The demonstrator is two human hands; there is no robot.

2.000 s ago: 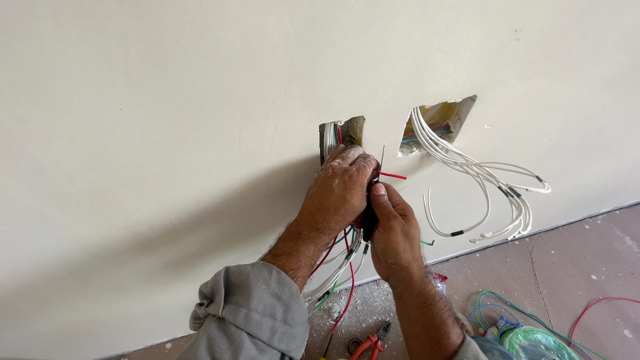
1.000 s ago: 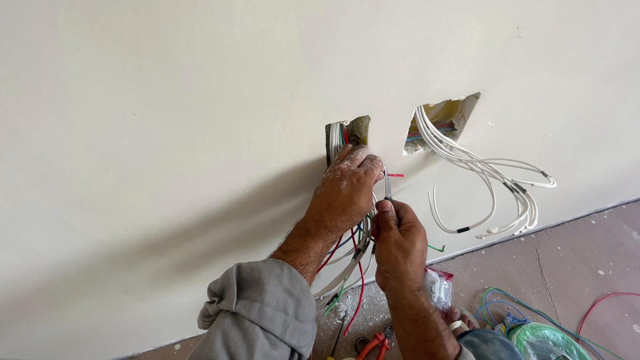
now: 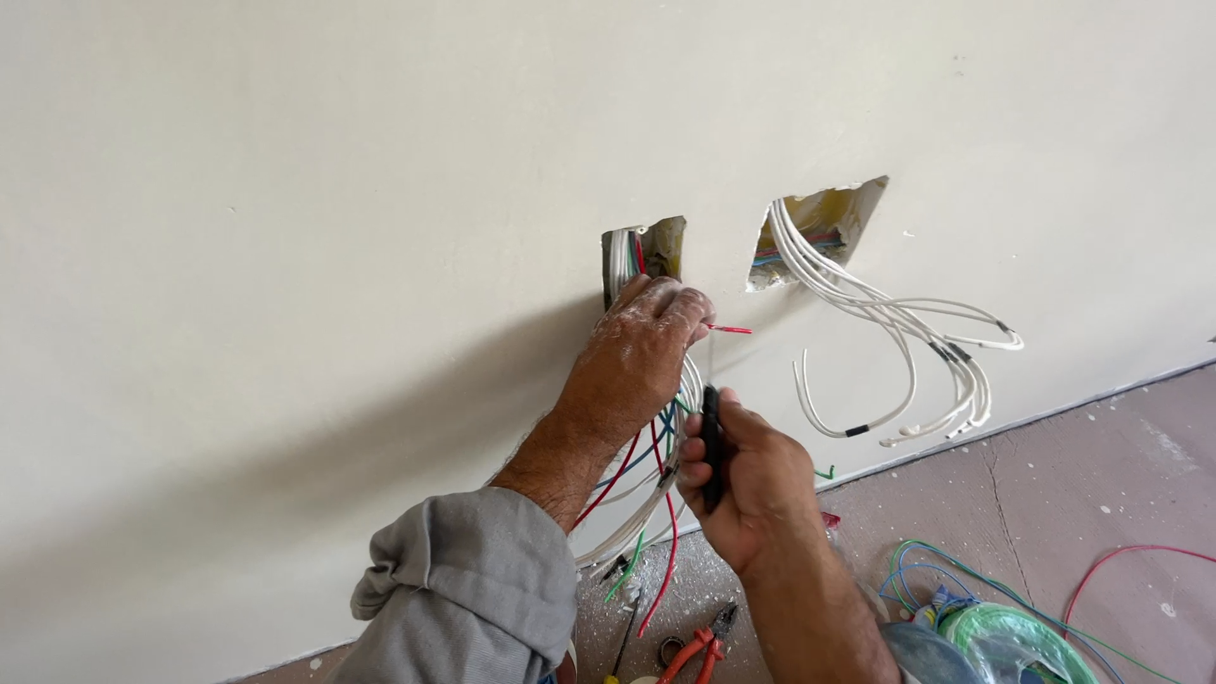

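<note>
Just below the left wall opening (image 3: 672,237), my left hand (image 3: 641,347) pinches a red wire (image 3: 731,330) whose end points right. My right hand (image 3: 750,475) is closed on the black handle of a knife (image 3: 712,446); its thin blade points up toward the red wire, near my left fingertips. White, red, green and blue wires (image 3: 673,570) come from the opening and hang behind and below my left hand. Part of the bundle is hidden by my hands.
A second wall opening (image 3: 845,214) at the right has several white cables (image 3: 888,309) hanging out. Red-handled pliers (image 3: 703,646) and a yellow-handled screwdriver (image 3: 622,641) lie on the dusty floor. A green wire coil (image 3: 1007,636) and loose wires are at the lower right.
My right hand has moved down from my left hand with the knife, so a gap shows between them. My left hand remains at the left opening.
</note>
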